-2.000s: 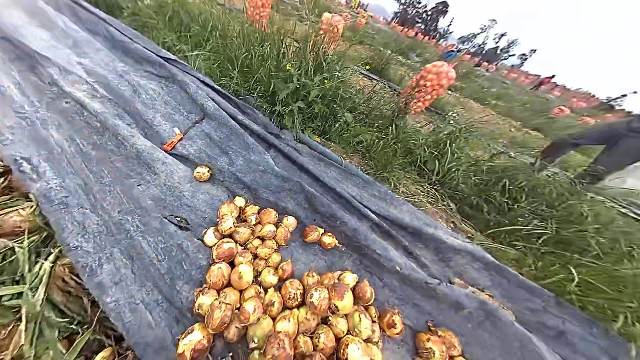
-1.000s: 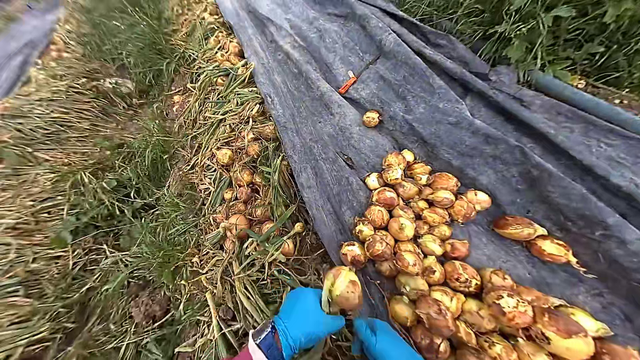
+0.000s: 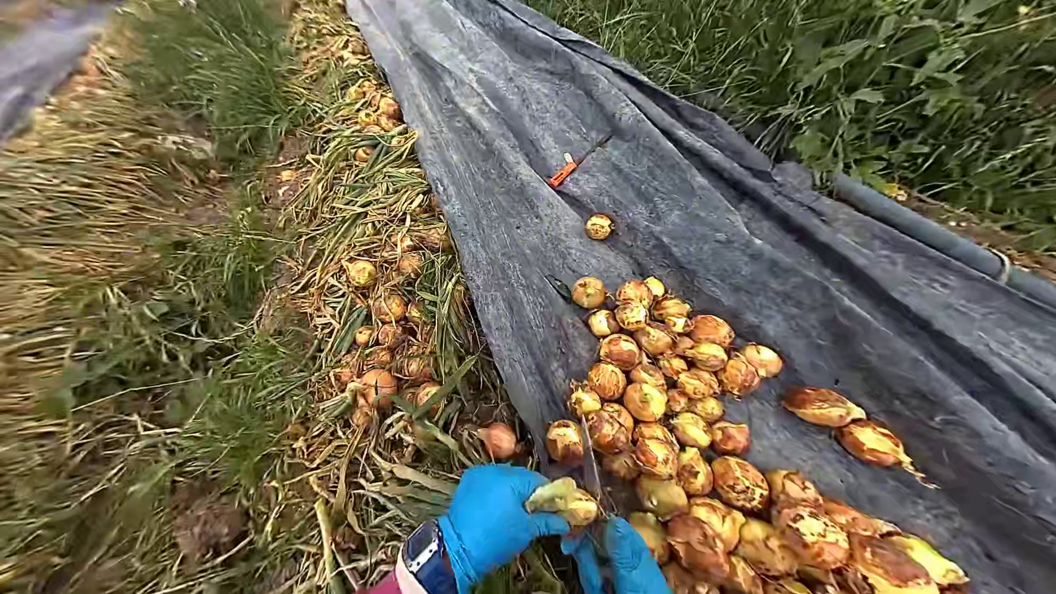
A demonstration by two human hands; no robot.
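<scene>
My left hand [image 3: 495, 520], in a blue glove with a wristwatch above it, grips a small onion [image 3: 579, 507] at the bottom middle. Close beside it on the right is my right hand [image 3: 619, 557], also gloved in blue and cut off by the lower edge. A thin blade [image 3: 589, 458] rises between the hands, its handle hidden by my right hand. A pile of onions [image 3: 652, 396] lies on the dark ground fabric [image 3: 511, 247] just beyond and to the right of my hands.
Unpicked-looking onions [image 3: 379, 384] lie among dry tops left of the fabric. An orange-handled tool [image 3: 563, 173] and a lone onion [image 3: 600, 226] rest farther up. A pipe [image 3: 916, 227] runs along the right edge by tall grass [image 3: 907, 107].
One second ago my left hand held a larger onion; now a smaller one is in it. The blade has come into sight between my hands. The view swung left and down from the first frame.
</scene>
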